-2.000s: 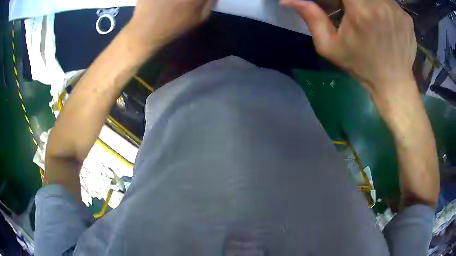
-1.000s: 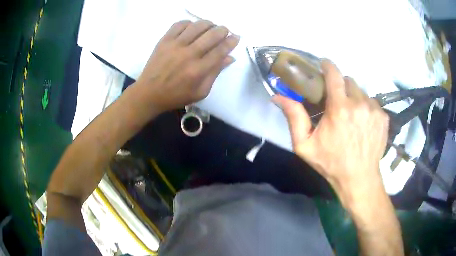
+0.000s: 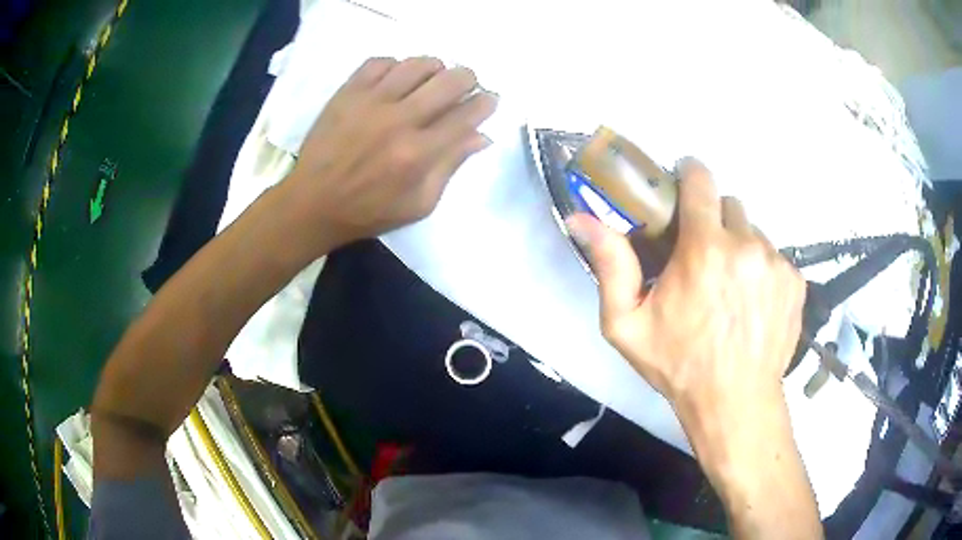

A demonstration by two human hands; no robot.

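Observation:
A large white cloth panel [image 3: 464,264] lies over the dark table cover, much of it overexposed. My right hand [image 3: 707,285] grips the steam iron [image 3: 622,179], which has a brown handle block and a blue trigger. Its pointed metal tip faces up and left on the cloth. My left hand [image 3: 396,148] rests on the panel left of the iron, fingers curled and pointing right; what is under the fingertips is hidden. A small white tape ring [image 3: 468,362] lies on the dark cover just below the panel's edge, with a translucent strip beside it.
A white scrap [image 3: 583,426] lies on the dark cover [image 3: 390,327] near my body. A dark hose [image 3: 860,276] runs behind the iron at right. Yellow cart tubes [image 3: 227,475] with white cloth are at lower left. Green floor with a striped line [image 3: 53,190] is at left.
Since one second ago, the view has shifted, so the ring and scrap appear lower and farther right. Two seconds ago the iron was not visible; now my right hand holds it on the cloth.

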